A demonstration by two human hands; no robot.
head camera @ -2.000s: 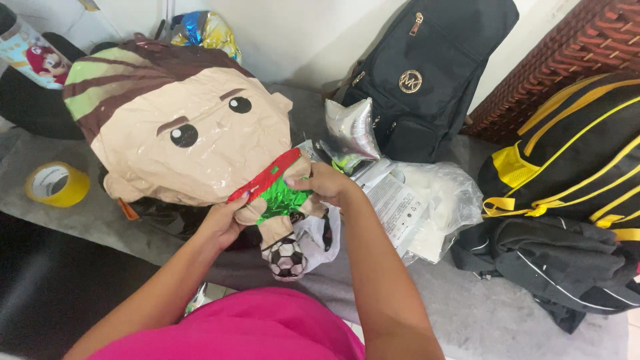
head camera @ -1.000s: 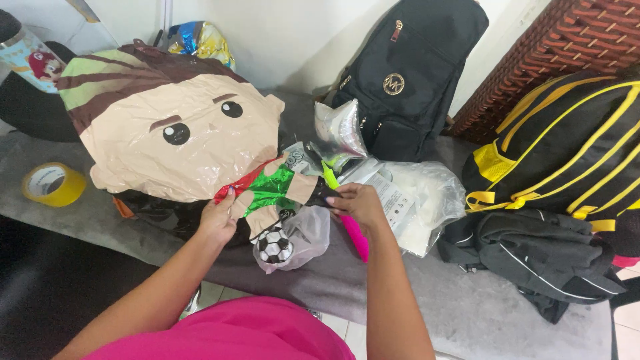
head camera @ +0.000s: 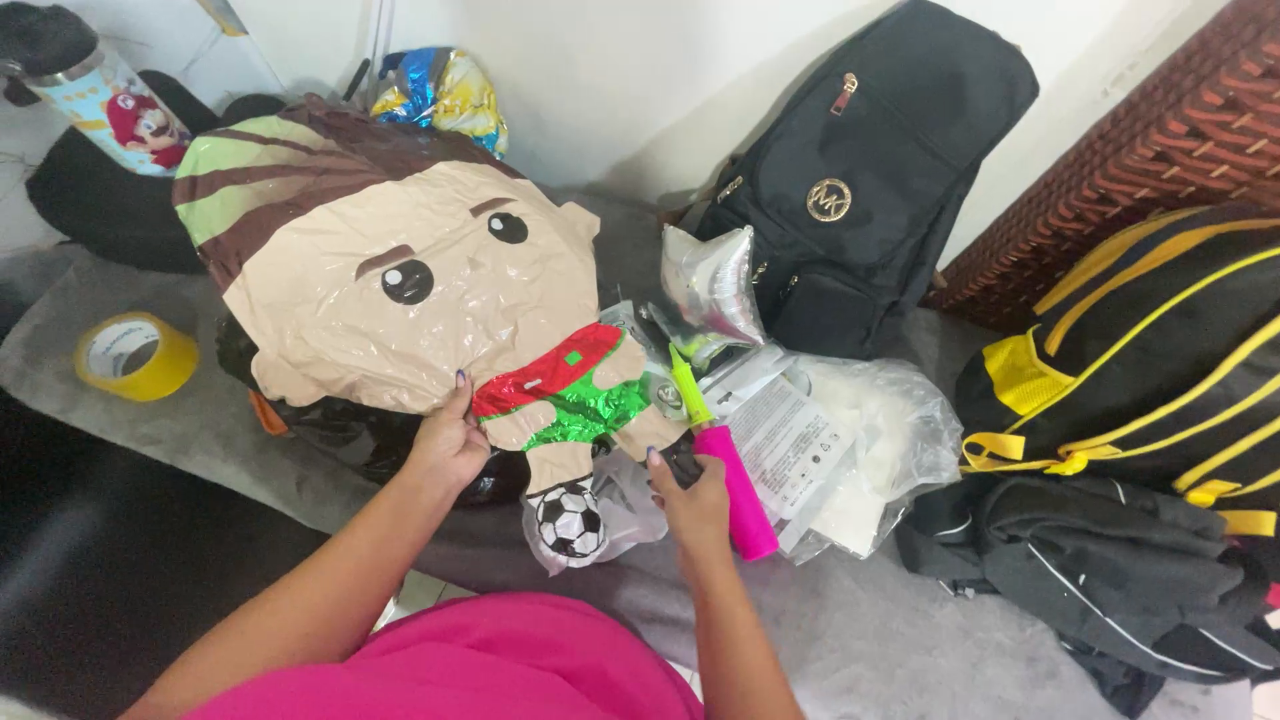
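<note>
A foil balloon shaped like a soccer player (head camera: 400,260), with a large head and a small red and green body, lies across the grey seat. My left hand (head camera: 455,435) pinches its edge where head and body meet. With thumb and fingers, my right hand (head camera: 690,485) grips the dark foot at the end of one leg. The other leg ends in a printed soccer ball (head camera: 570,520). Just right of my right hand lies a balloon hand pump (head camera: 738,490), pink with a yellow-green nozzle. A silver star foil balloon (head camera: 712,285) is above the pump.
Clear plastic packaging (head camera: 865,450) lies right of the pump. A roll of yellow tape (head camera: 137,356) sits at left on the grey upholstered seat (head camera: 880,640). Behind are a black backpack (head camera: 870,160), a printed tumbler (head camera: 125,110) and a blue and yellow foil balloon (head camera: 445,95). A black and yellow bag (head camera: 1150,350) stands right.
The small body of the balloon is spread out more. My right hand has moved from beside the body down to the foot, and the pink pump has come into view beside it.
</note>
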